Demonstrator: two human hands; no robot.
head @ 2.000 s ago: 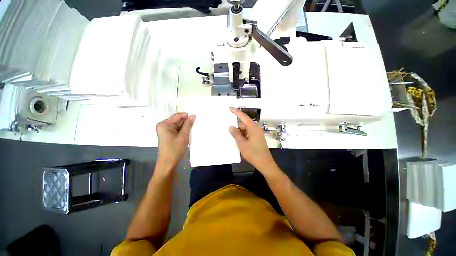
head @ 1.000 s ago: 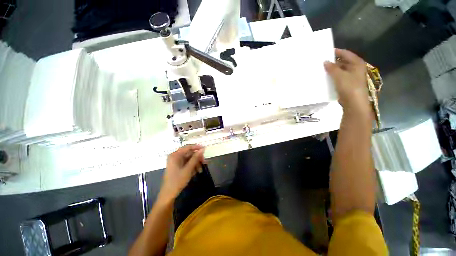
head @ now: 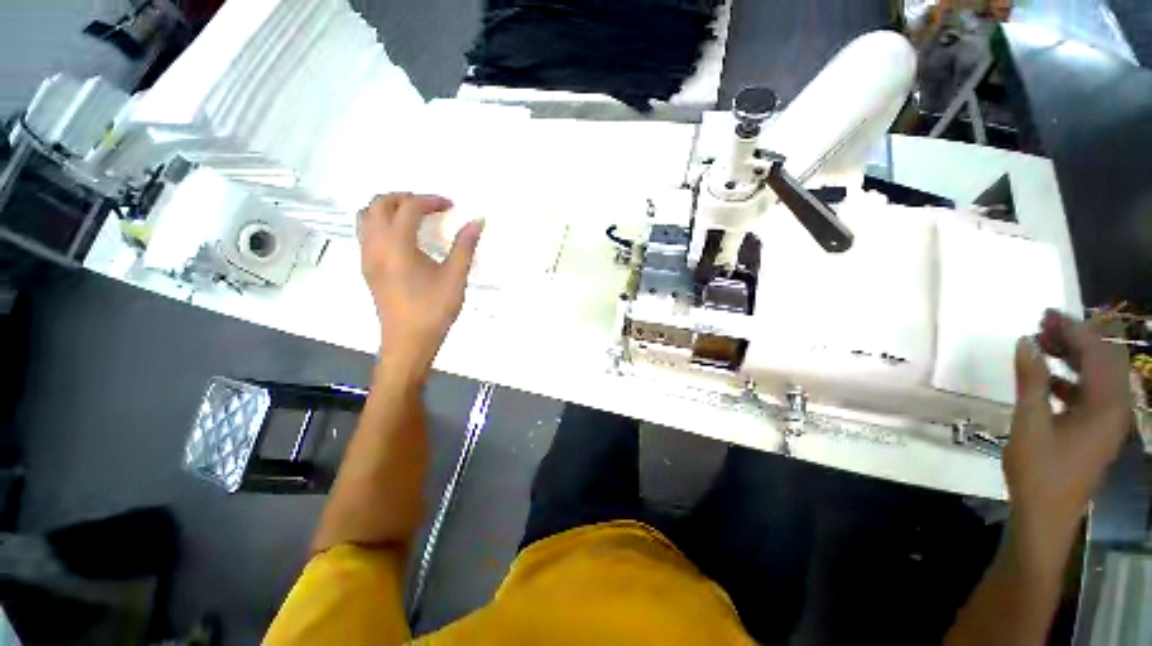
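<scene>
My left hand (head: 414,271) is raised over the left part of the white table, thumb and fingers apart, beside the fanned stack of white panels (head: 297,76). No fabric shows between its fingers. My right hand (head: 1071,410) is at the right end of the table, slightly blurred, its fingers apart near the corner of the white panels (head: 992,309) lying on the machine's flat right side. The white sewing machine (head: 834,297) stands between the hands, with its needle area (head: 723,271) uncovered by fabric and its dark lever (head: 809,208) slanting right.
Black fabric pieces (head: 594,44) lie behind the table. A black-and-chrome stool (head: 234,433) stands on the floor at left. A second white machine (head: 228,234) is at the table's far left. Metal fittings (head: 793,406) line the front edge.
The panel held in both hands earlier is no longer in them. My right hand moved right to the machine-side pile; my left hand moved left to the fanned stack. The view has swung.
</scene>
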